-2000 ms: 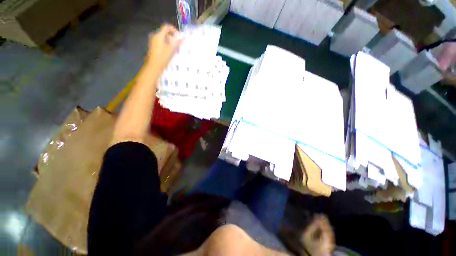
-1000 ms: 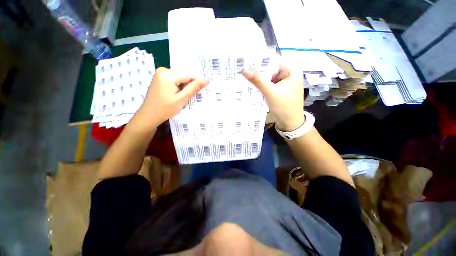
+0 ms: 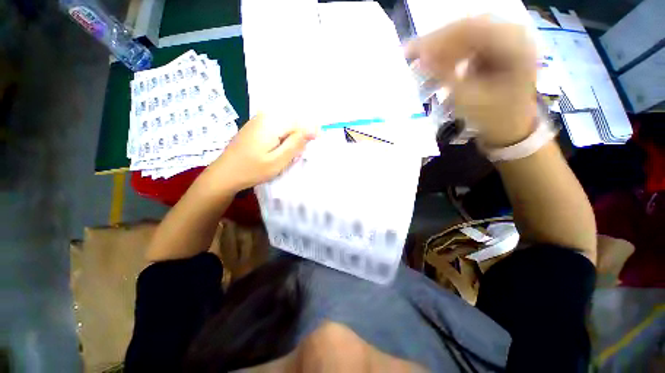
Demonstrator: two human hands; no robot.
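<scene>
My left hand [image 3: 264,151] pinches the left edge of a barcode label sheet [image 3: 328,226], thumb on top. The upper part of the sheet looks blank white; two blurred rows of printed labels show near its lower edge. The sheet lies over a flat white box [image 3: 357,65] with a blue stripe; a small brown gap shows by the stripe. My right hand [image 3: 474,69], with a white wristband, is raised at the upper right, off the sheet and blurred. A small white spot shows at its fingers; I cannot tell whether it holds anything.
A stack of label sheets [image 3: 175,113] lies on the green table [image 3: 113,138] at left, below a plastic bottle [image 3: 109,36]. Flat boxes [image 3: 583,87] lie at right. A red stool [image 3: 164,187] is under the left table edge. Brown paper with white strips [image 3: 467,244] is at lower right.
My right hand has left the sheet and moved up and right. The sheet has shifted lower and tilted; fewer printed rows show, and the box's blue stripe is now visible above it.
</scene>
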